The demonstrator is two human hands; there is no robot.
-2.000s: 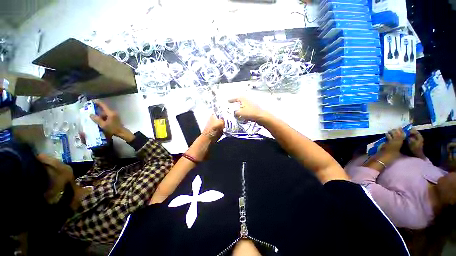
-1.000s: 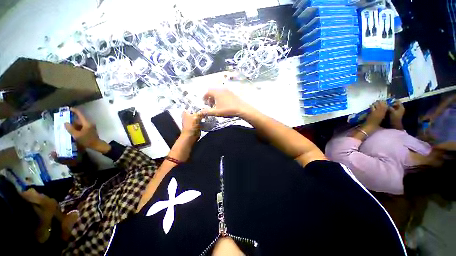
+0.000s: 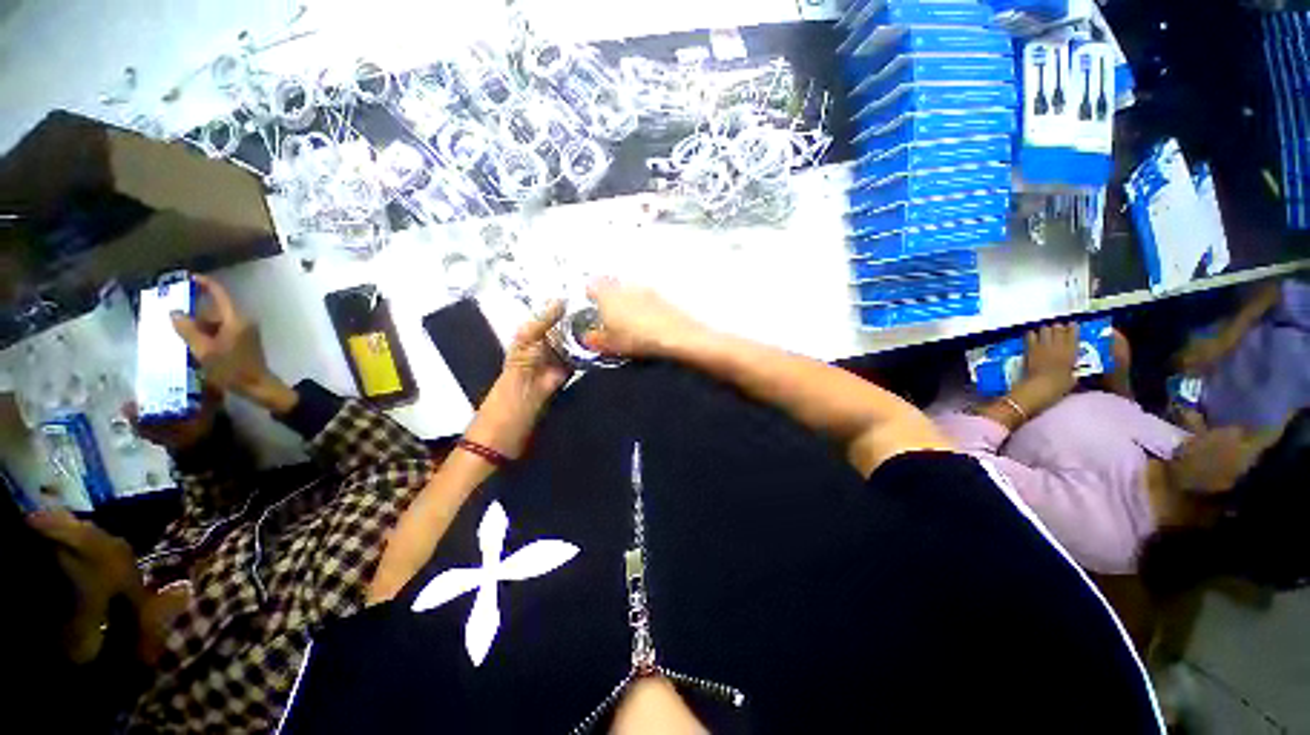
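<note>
A white coiled cable (image 3: 581,333) is held between my two hands, just in front of my chest at the table's near edge. My left hand (image 3: 535,352) grips its left side. My right hand (image 3: 625,319) grips its right side with the thumb and fingers over the ring. Whether it is one coil or several cannot be told. A few loose white coils (image 3: 486,259) lie on the white table just beyond my left hand. A large spread of white coils (image 3: 517,158) lies further back on a dark strip, with a tangled pile (image 3: 747,151) at its right.
A tall stack of blue-and-white boxes (image 3: 931,158) stands at the right. A black phone-like device with a yellow panel (image 3: 369,345) and a plain black one (image 3: 464,349) lie at the left. An open brown carton (image 3: 187,201) is far left. People sit on both sides, holding packs.
The view has turned, so the table's things shifted left. The loose ends around my hands are no longer spread out; a compact ring now shows between my hands, nearer my chest.
</note>
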